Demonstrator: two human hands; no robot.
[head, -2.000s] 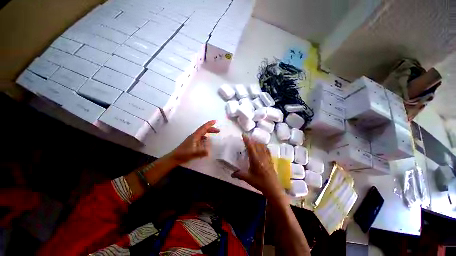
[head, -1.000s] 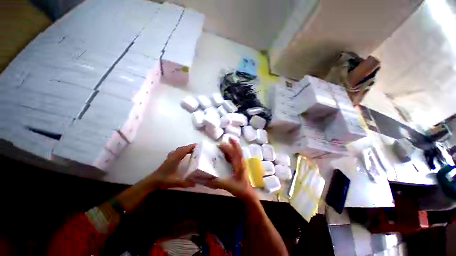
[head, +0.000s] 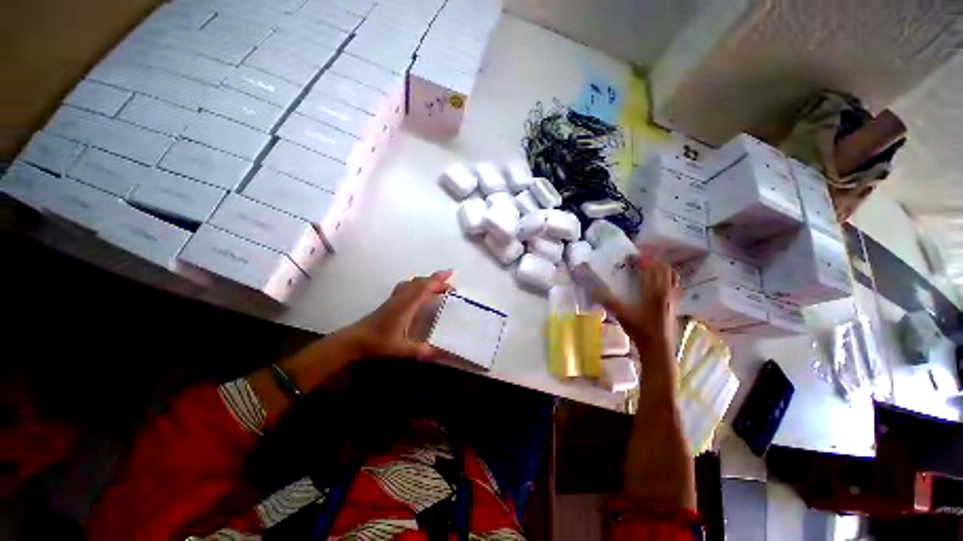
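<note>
A white retail box [head: 467, 330] sits at the table's front edge, a dark line along its back edge. My left hand [head: 396, 319] grips its left side, fingers at the back left corner. My right hand [head: 646, 306] is farther right, over the cases, with a white box lid or sleeve [head: 612, 266] at its fingertips; the fingers partly hide it. Glossy white earbud charging cases [head: 502, 220] lie loose mid-table. A yellow label sheet [head: 573, 344] lies at the front, beside several cases. Black cables [head: 570, 153] lie tangled behind.
Tight rows of white boxes [head: 253, 116] fill the left. Taller white stacks [head: 750, 201] stand at the right rear. Spare label sheets [head: 705, 383], a black smartphone [head: 763, 406] and clear plastic bags [head: 851, 361] lie to the right. A blue card [head: 599, 97] lies behind the cables.
My right hand has left the box and moved right over the cases, now with a white lid or sleeve. My left hand stays at the box, which has been lowered to the table edge.
</note>
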